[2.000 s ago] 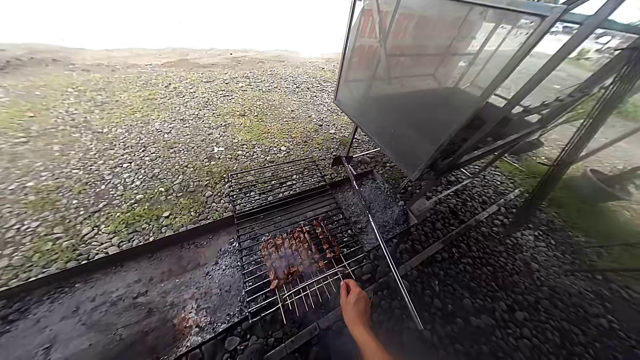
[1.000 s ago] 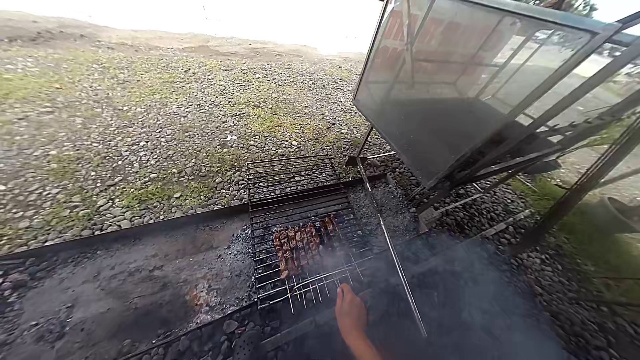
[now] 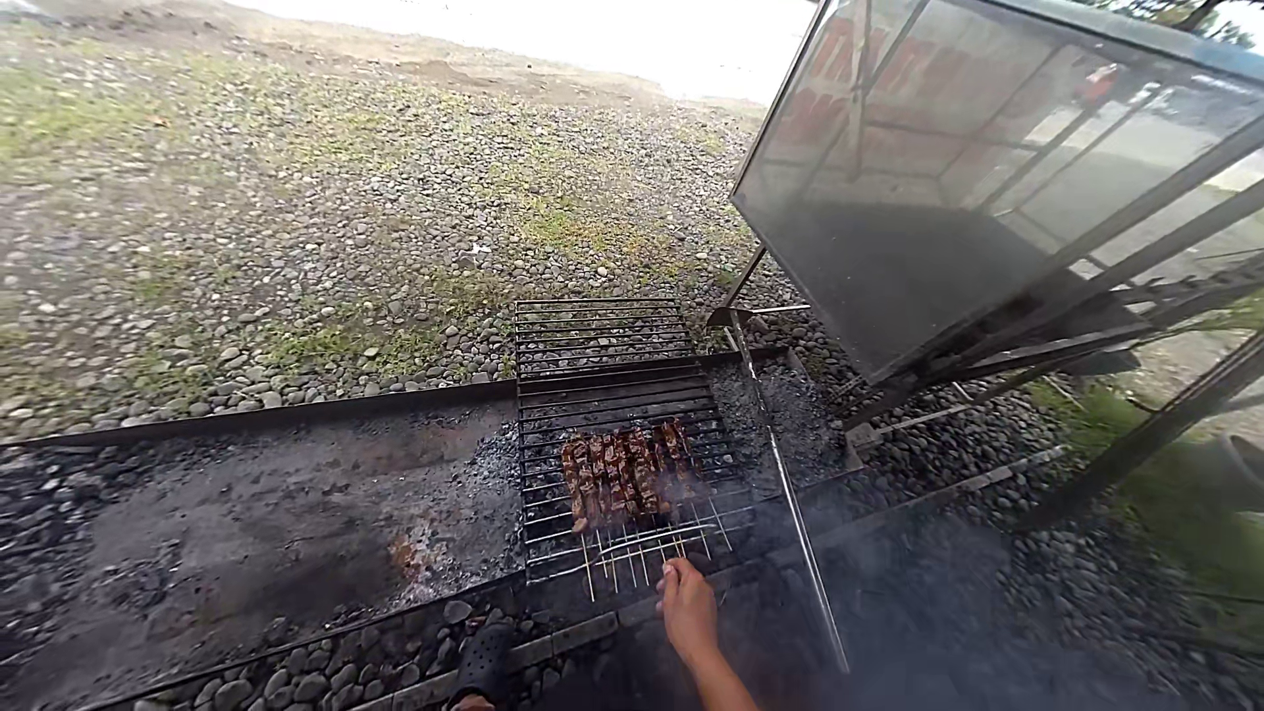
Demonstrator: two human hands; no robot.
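Observation:
Several skewers of browned meat lie side by side on a black metal grill grate, their thin bamboo sticks pointing toward me. My right hand is at the near edge of the grate, its thumb and fingers pinched on the end of one bamboo stick. The meat end of that skewer rests among the others. Smoke drifts over the meat and to the right of my hand. My left hand is out of view.
The grate spans a long metal charcoal trough with ash and embers. A long metal rod lies across its right part. A glass-sided display case stands at the right. Stones and a dark perforated shoe are at the bottom.
The skewers on the grate are lined up differently than two seconds ago. More smoke hangs at the lower right than two seconds ago. My right hand stays at the near edge of the grate.

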